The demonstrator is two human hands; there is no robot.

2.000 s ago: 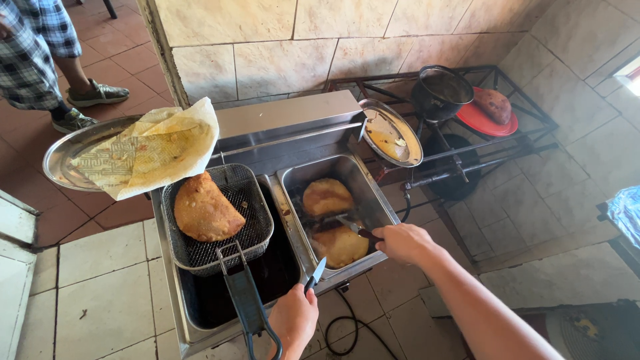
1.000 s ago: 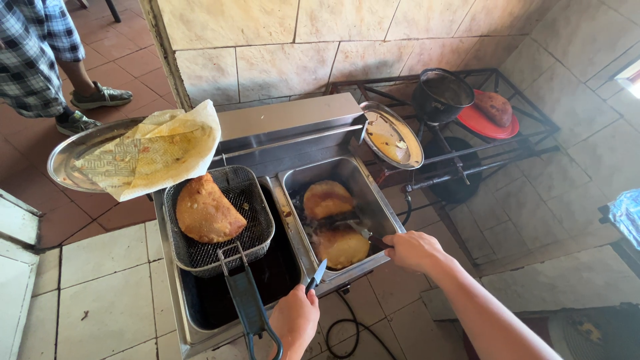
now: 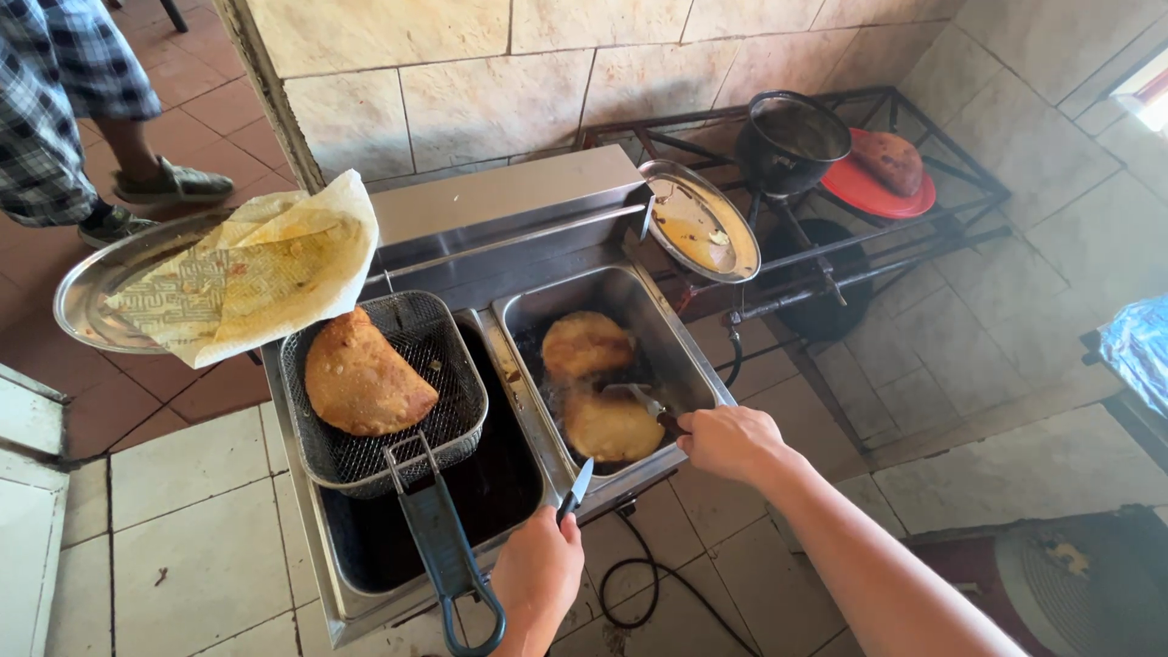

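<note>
My left hand grips a small knife, its blade pointing up over the fryer's front rim. In my right hand is the dark handle of a metal utensil, whose head lies between two half-moon pastries in the right fryer tank. The rear pastry is browned; the front one is paler. A golden-brown pastry rests in a wire fry basket above the left tank. The basket's handle passes beside my left hand.
A metal platter with greasy paper lies behind the basket. To the right, a burner rack carries an oval metal tray, a black pot and a red plate with a pastry. A black cable lies on the floor. A person's legs show upper left.
My right hand has lifted from near the tank's right rim, and the utensil's head now shows above the front pastry. My left hand has barely moved.
</note>
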